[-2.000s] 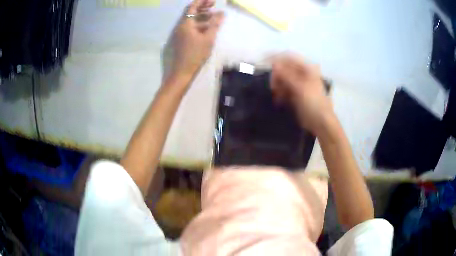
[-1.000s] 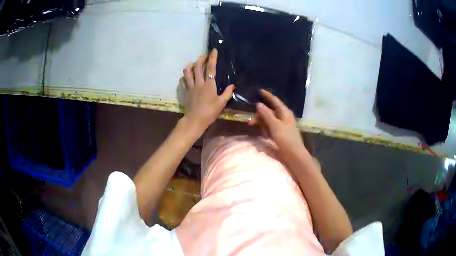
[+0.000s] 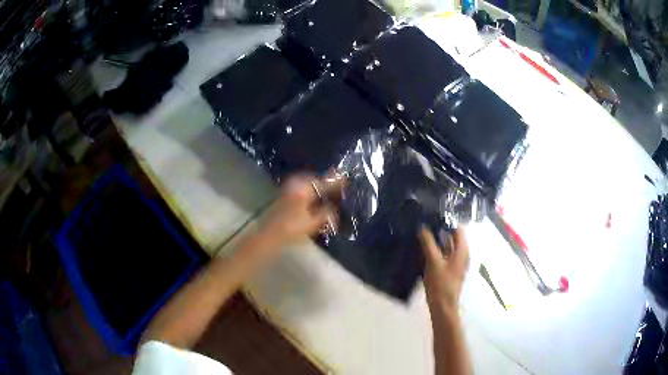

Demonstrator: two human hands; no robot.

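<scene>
A bagged garment (image 3: 388, 242), black under shiny plastic with white glints, is between my two hands at the near side of the stacks. My left hand (image 3: 311, 205) is blurred and holds its left edge. My right hand (image 3: 447, 260) holds its right edge, with the thumb and fingers around the side. The bag's far part looks crumpled and lies against the pile of bagged garments (image 3: 322, 124). The garment's near corner hangs over the white table (image 3: 351, 322).
A blue crate (image 3: 88, 278) stands below the table edge at left. Red-banded clear bags (image 3: 516, 234) lie at right. Another red strip (image 3: 529, 62) lies at the far right. Black cloth (image 3: 150, 77) lies at far left; shiny black items (image 3: 655, 242) are at the right rim.
The view has turned left to the stacks. The black bagged garment, flat at the table edge before, is now held between both hands beside the pile.
</scene>
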